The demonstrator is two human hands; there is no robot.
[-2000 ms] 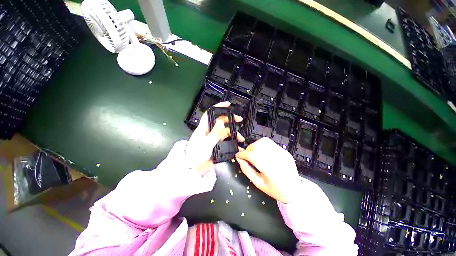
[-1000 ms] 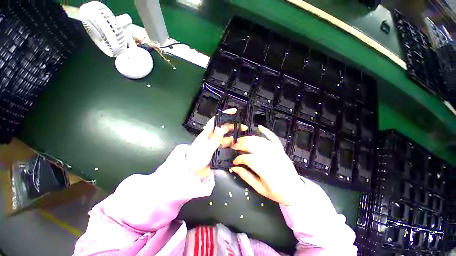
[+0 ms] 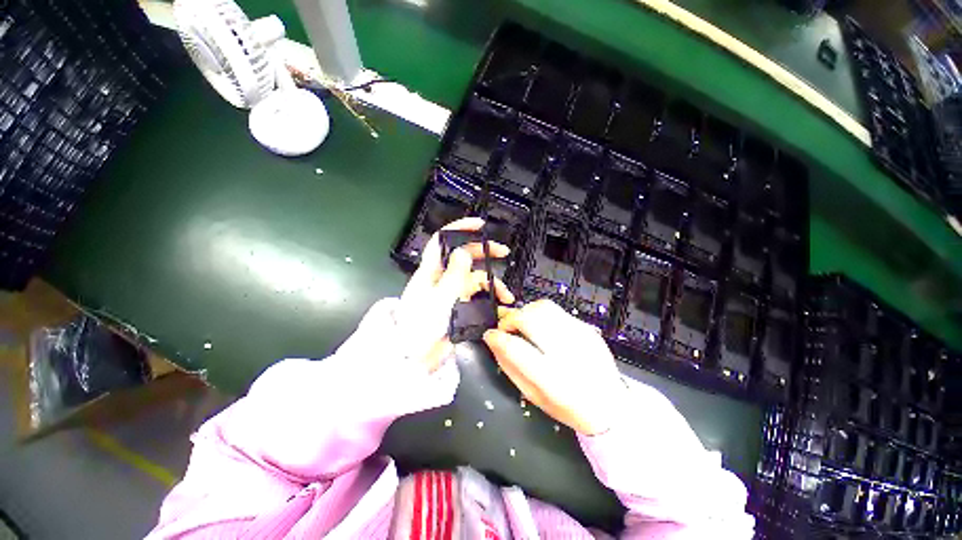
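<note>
My left hand (image 3: pixel 441 287) holds a thin black plastic frame (image 3: pixel 474 314) upright in front of the tray, and its fingers show through the frame's opening. The frame's solid block is at the end nearer my body. My right hand (image 3: pixel 551 359) has its thumb and fingertips together at the frame's lower right corner; whether they pinch a tiny piece is too small to tell. A large glossy black blister tray (image 3: pixel 658 216) lies beyond my hands, with dark frames in its front rows of pockets. Tiny pale scraps (image 3: pixel 488 405) are scattered on the bench near my body.
A white fan (image 3: pixel 288 121) stands at the upper left beside a metal post (image 3: pixel 331 42). Stacked black trays are at the right (image 3: pixel 881 411) and far left (image 3: pixel 53 127). An open cardboard box (image 3: pixel 174 390) with a dark plastic bag is at lower left. A raised green ledge runs behind the tray.
My right hand's fingers, spread over the frame a second ago, have drawn back to its lower right corner. My left hand still holds a frame in about the same place.
</note>
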